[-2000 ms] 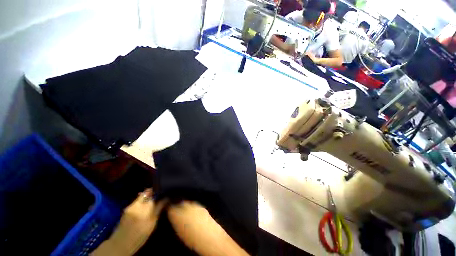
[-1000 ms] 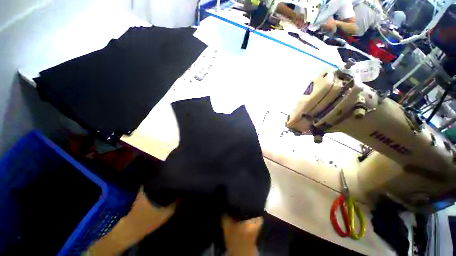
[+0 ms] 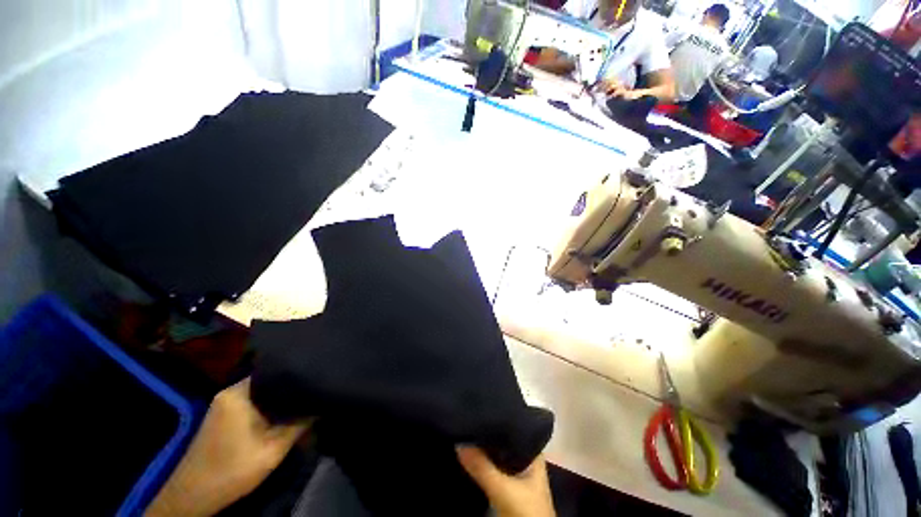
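Observation:
A black garment panel (image 3: 394,323) lies over the front edge of the white machine table, its notched top on the table and its lower part hanging toward my lap. My left hand (image 3: 234,444) holds its lower left edge, fingers partly under the cloth. My right hand (image 3: 510,485) holds its lower right corner, where the cloth is folded or bunched; the thumb shows and the other fingers are largely hidden. The sewing machine head (image 3: 606,237) stands to the right of the panel, apart from it.
Scissors (image 3: 682,449) with red and yellow handles lie near the front edge at right. A stack of black panels (image 3: 217,192) lies at left. A blue crate (image 3: 151,389) stands at lower left. Dark cloth (image 3: 773,464) lies beside the machine base. People (image 3: 636,66) sit at machines behind.
The panel's lower part is spread wider and raised somewhat. My hands, earlier close together and then under the cloth, are now apart at its lower left and right edges. The camera view has shifted.

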